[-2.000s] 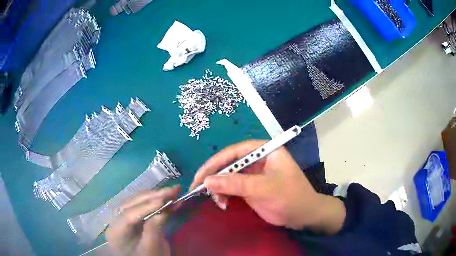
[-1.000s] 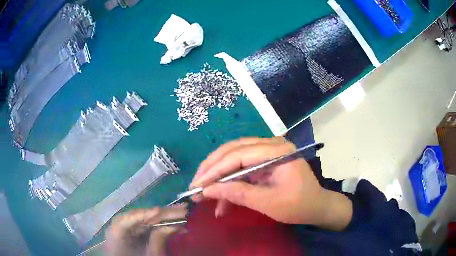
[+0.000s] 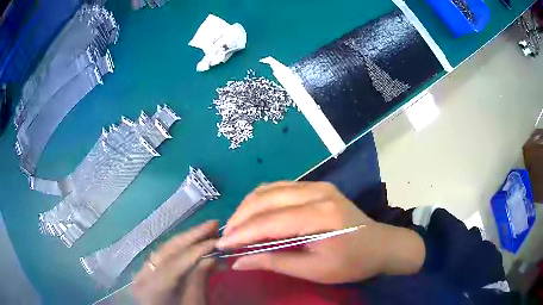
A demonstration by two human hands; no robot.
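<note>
My right hand (image 3: 309,232) holds slim silver tweezers (image 3: 292,241) like a pen, low in front of me, the tips pointing left. My left hand (image 3: 178,265) is at the bottom, blurred and cut off by the lower edge, its fingers close to the tweezer tips. What it holds, if anything, is hidden by the fingers. A short fanned stack of mesh straps (image 3: 152,229) lies just beyond my left hand. A heap of small metal parts (image 3: 247,107) lies on the green mat (image 3: 190,101).
More mesh strap stacks (image 3: 110,173) lie at the left. A crumpled white tissue (image 3: 219,41) is at the back. A black sheet (image 3: 333,89) with white tape (image 3: 309,110) and a patch of fine grains (image 3: 384,83) is at right, beside a blue parts bin (image 3: 461,16). Another blue bin (image 3: 514,209) is on the floor.
The tweezers have turned in my right hand; their rear end is lower and their thin edges now face the camera. Both hands remain close together at the bottom. The view has shifted slightly.
</note>
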